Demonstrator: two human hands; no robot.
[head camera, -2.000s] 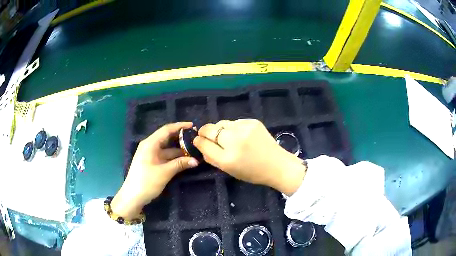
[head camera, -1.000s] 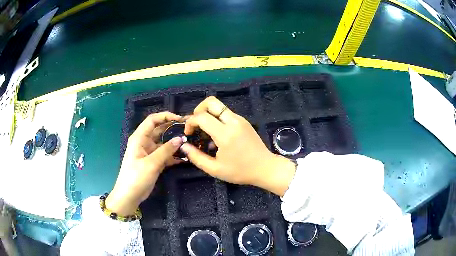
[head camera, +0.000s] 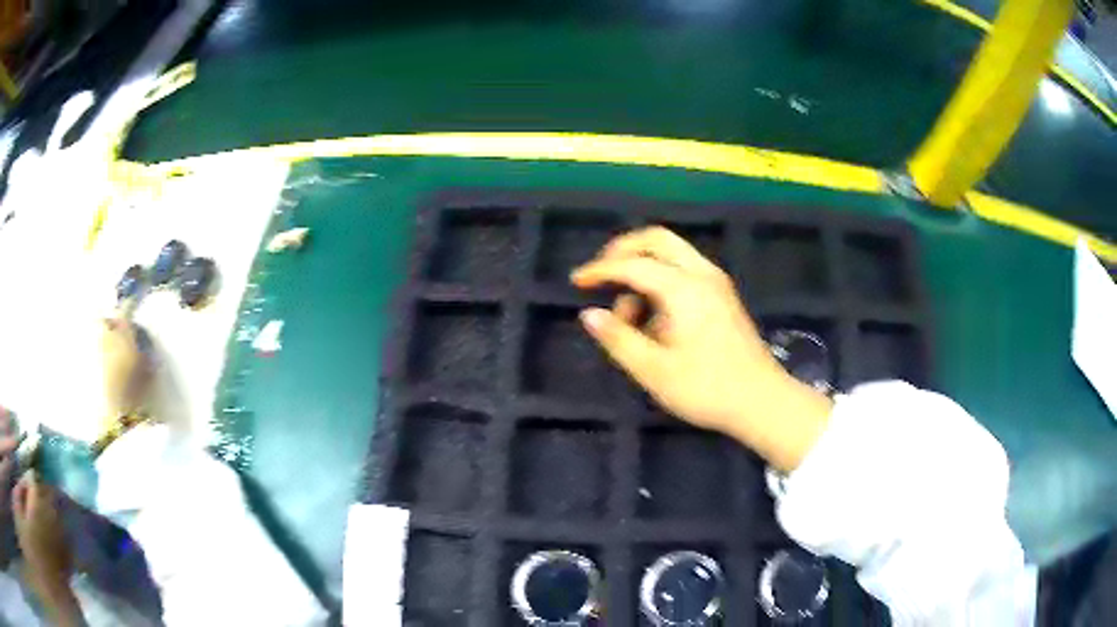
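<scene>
My left hand (head camera: 132, 377) is blurred, at the white sheet (head camera: 184, 355), with its fingertips just below the leftmost of the small black discs (head camera: 169, 261). Whether it touches or grips one is unclear. My right hand (head camera: 686, 331) hovers over the black foam tray (head camera: 502, 472), thumb and curled fingertips a little apart. A dark patch shows within the curl; I cannot tell whether it is a part or shadow. Silver-rimmed watch fronts (head camera: 682, 590) sit in the tray's near pockets, and another (head camera: 802, 355) sits right of my right hand, partly hidden.
A white label (head camera: 375, 566) lies at the tray's near left corner. Small pale scraps (head camera: 268, 337) lie beside the sheet. A yellow post (head camera: 992, 104) stands at the back right. White paper (head camera: 1094, 319) lies at the right edge. Another person's hand (head camera: 43, 533) shows at lower left.
My hands have separated. The left moved far left to the white sheet; the right stayed over the tray. The watch front between them no longer shows. The view has shifted left.
</scene>
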